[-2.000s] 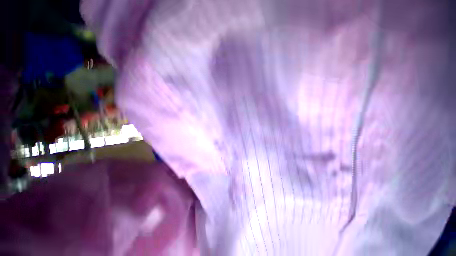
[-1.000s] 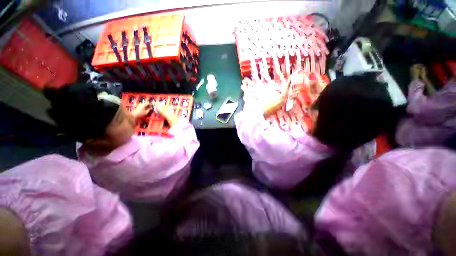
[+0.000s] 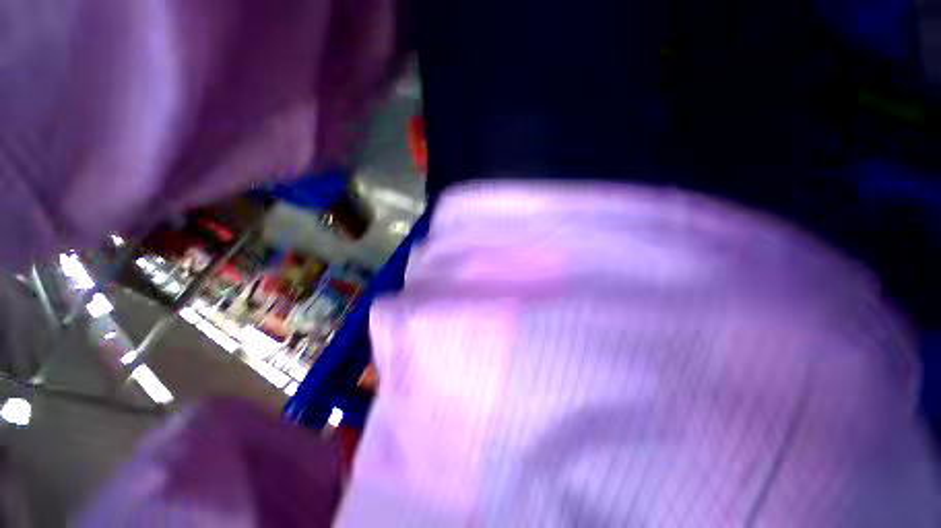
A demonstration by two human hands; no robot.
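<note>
A pink-lilac smock (image 3: 640,361) with fine stripes fills the middle and right of the head view, very close to the camera. More pink-purple cloth hangs at the upper left and shows at the bottom left, blurred. Neither of my hands is in the picture. No watch, strap or tray can be made out. Whose smock each piece of cloth belongs to, I cannot tell.
The view is tilted. At left is a distant blurred area with red and white things (image 3: 268,294) and bright light strips (image 3: 103,309). A blue slanting bar or edge (image 3: 356,325) runs beside the smock. The upper right is very dark.
The view has swung from the bench, with its orange-red trays, pink watches and two seated people, to close pink cloth and a tilted distant background.
</note>
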